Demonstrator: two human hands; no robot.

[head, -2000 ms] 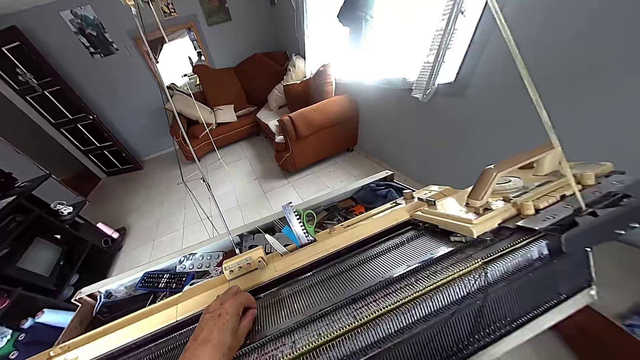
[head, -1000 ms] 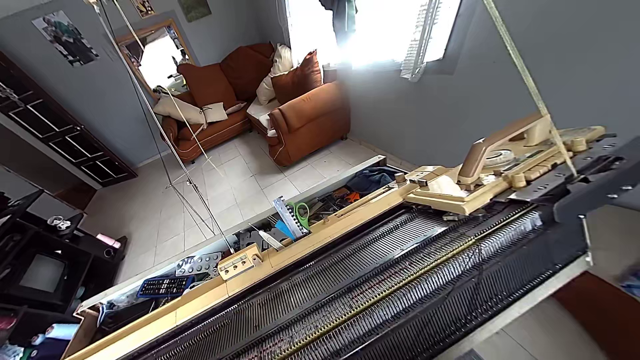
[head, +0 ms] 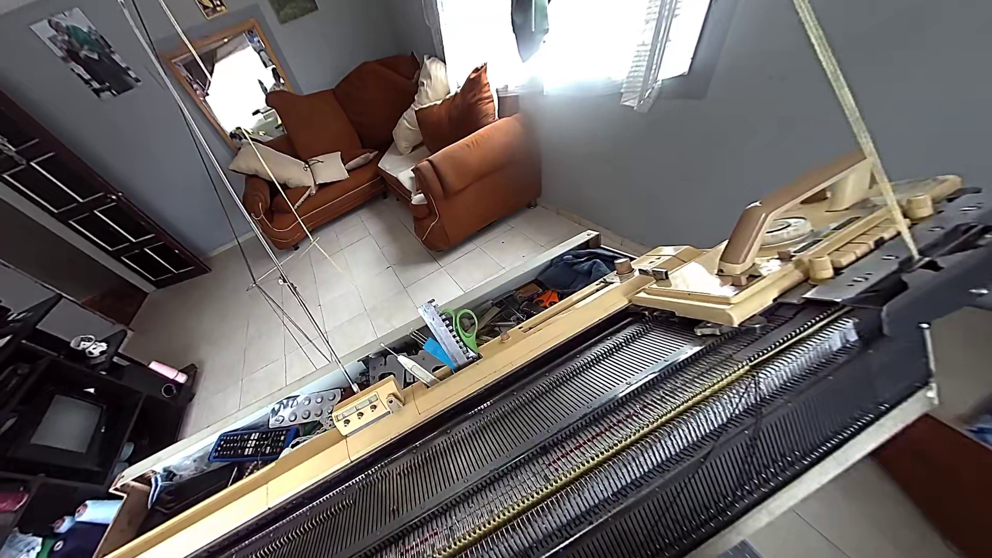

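Note:
A double-bed knitting machine with black needle beds [head: 480,442] runs diagonally from the lower left to the right. Its cream carriage [head: 697,287], with a brown handle [head: 790,201], sits at the right end of the beds. A pale strand or strap [head: 845,101] comes down to the carriage's front part. A yellowish strip [head: 589,465] lies lengthwise between the two rows of needles, with dark red and grey yarn beside it. A cream row counter [head: 367,408] is mounted on the back rail. Neither of my hands is in view.
Behind the rail, a long tray holds green-handled scissors [head: 466,328], a white-handled tool [head: 417,370], a blue-edged remote or keypad [head: 254,444] and dark cloth [head: 577,269]. Thin yarn mast rods [head: 225,186] rise at the left. Yarn cones [head: 98,511] stand lower left. A brown sofa [head: 480,182] is beyond.
Two seconds ago a hand rested on the near left part of the needle bed; by one second ago it had left the view. The carriage stays at the right end.

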